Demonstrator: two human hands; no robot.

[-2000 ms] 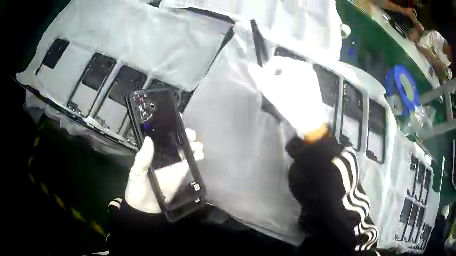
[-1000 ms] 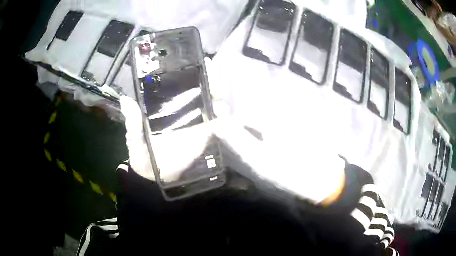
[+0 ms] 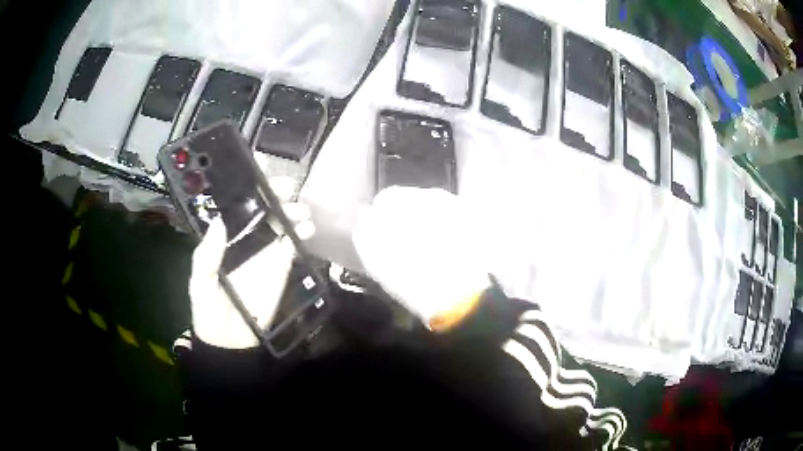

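Note:
My left hand (image 3: 216, 295) in a white glove holds black phone middle frames (image 3: 238, 189), tilted; two overlapping lower edges and two small labels show. My right hand (image 3: 423, 251) is overexposed and its fingers cannot be made out. It covers the lower part of another frame (image 3: 414, 154), which lies on or just over the white liner (image 3: 528, 229), label end away from me. More frames (image 3: 519, 70) lie in a row beyond it.
A left tray with white liner (image 3: 238, 31) holds several frames (image 3: 163, 101). More frames (image 3: 753, 299) lie at far right. A blue tape roll (image 3: 718, 77) and crumpled clear plastic (image 3: 753, 132) are on the green bench. A red object (image 3: 696, 414) is at lower right.
The liner sheet over the right tray is drawn back, exposing its row. My right hand has come down and left, and a frame now shows beyond it. My left hand has tilted its frames leftward.

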